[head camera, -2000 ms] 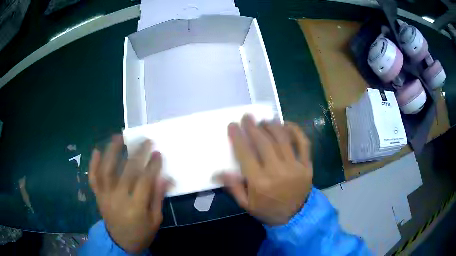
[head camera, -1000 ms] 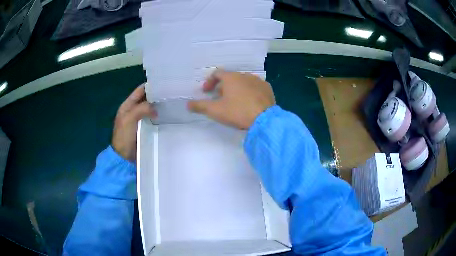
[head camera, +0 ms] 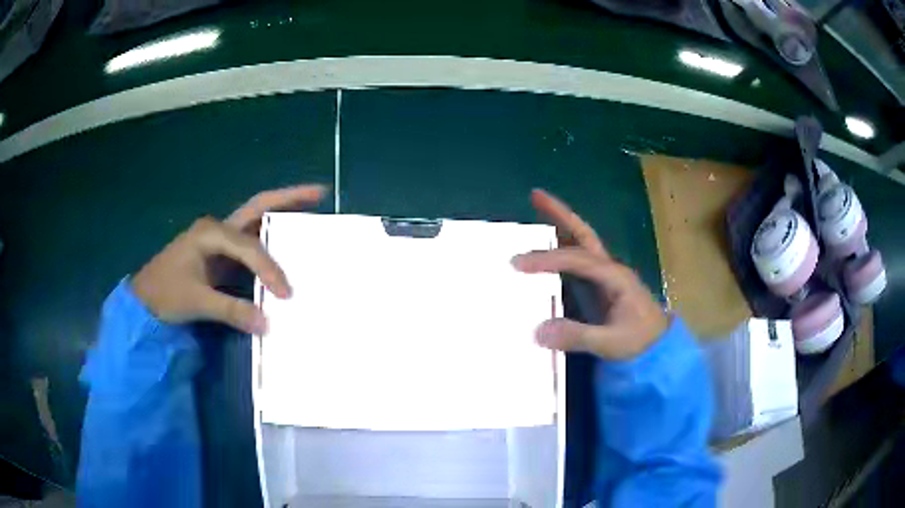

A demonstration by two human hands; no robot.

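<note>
A white gift box point(head camera: 407, 461) lies on the dark green bench in front of me. A bright white flap panel point(head camera: 407, 327) lies over its far part, with a small dark notch at its far edge. The near part of the tray is uncovered and shows no contents. My left hand point(head camera: 223, 266) is at the box's far left corner, fingers spread, fingertips at the edge and on the panel. My right hand point(head camera: 605, 288) is at the right edge, fingers apart, tips touching or just over the panel. Neither hand is closed round the box.
At right, pink and white headphones point(head camera: 784, 253) lie on a dark grey bag on a brown cardboard sheet point(head camera: 695, 238). A stack of leaflets point(head camera: 772, 372) is nearer, above white box blanks point(head camera: 759, 471). A pale rail point(head camera: 456, 74) crosses beyond the bench, with the green conveyor behind.
The raised white flap at the far end is now folded down over the tray. My right hand has moved from the far wall to the right side; my left hand stays at the left.
</note>
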